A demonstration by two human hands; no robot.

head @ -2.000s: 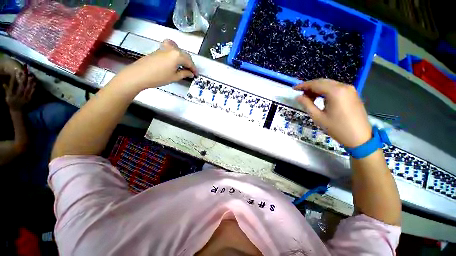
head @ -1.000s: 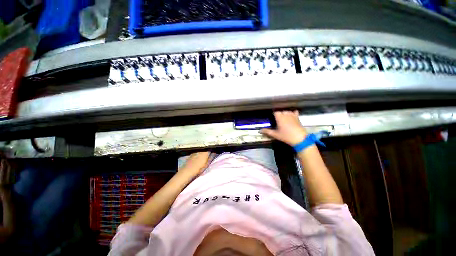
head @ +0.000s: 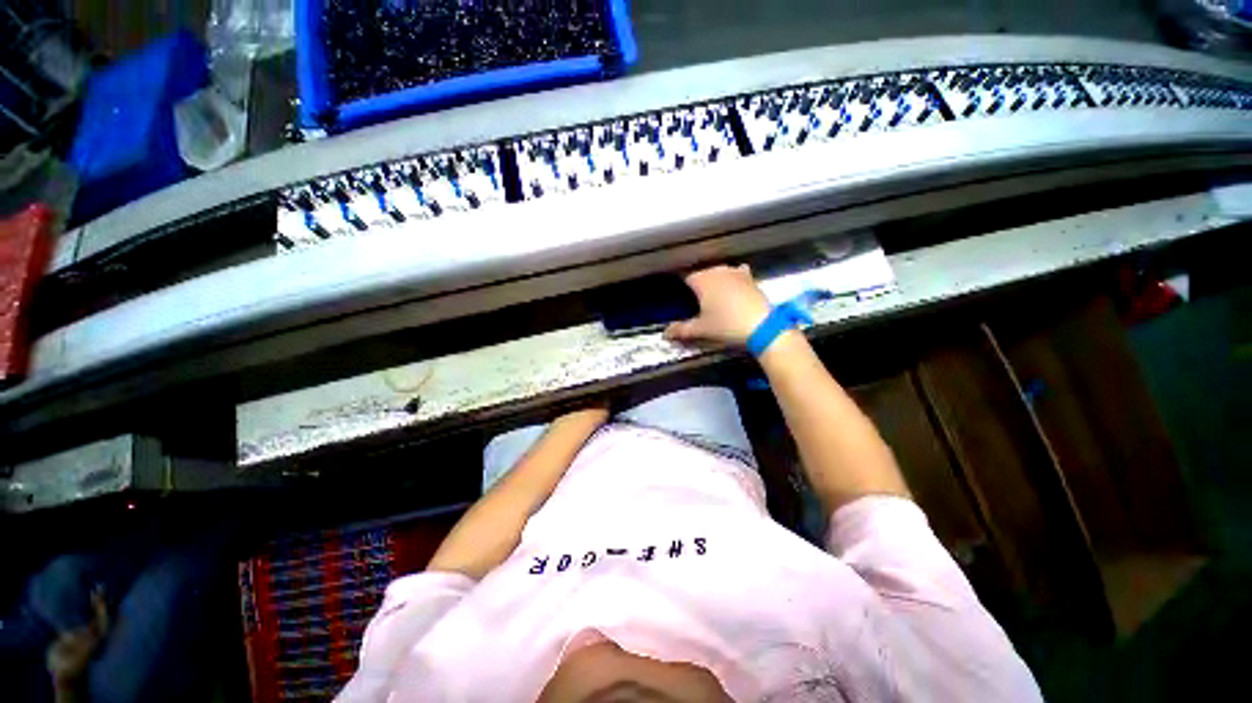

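Observation:
A dark, flat, phone-like rectangle (head: 648, 306) lies on the worn pale ledge. My right hand (head: 721, 305), with a blue wrist strap, is at its right end, thumb along the near edge and fingers at the far edge. My left hand (head: 588, 416) is low at my lap by the ledge's near edge; its fingers are hidden. Circuit board panels (head: 628, 154) with black and blue parts lie end to end in the metal track beyond.
A blue bin (head: 467, 85) of black parts stands beyond the track. The pale ledge (head: 508, 368) runs in front of my lap. A red bag (head: 19, 282) is at the left edge. A red crate (head: 330, 597) is low left, cardboard (head: 1085, 467) low right. Part of another person shows lower left.
Both hands have left the boards: my left went down to my lap, my right to the dark rectangle. That rectangle looked lit a second ago and is dark now. The view has turned and shifted.

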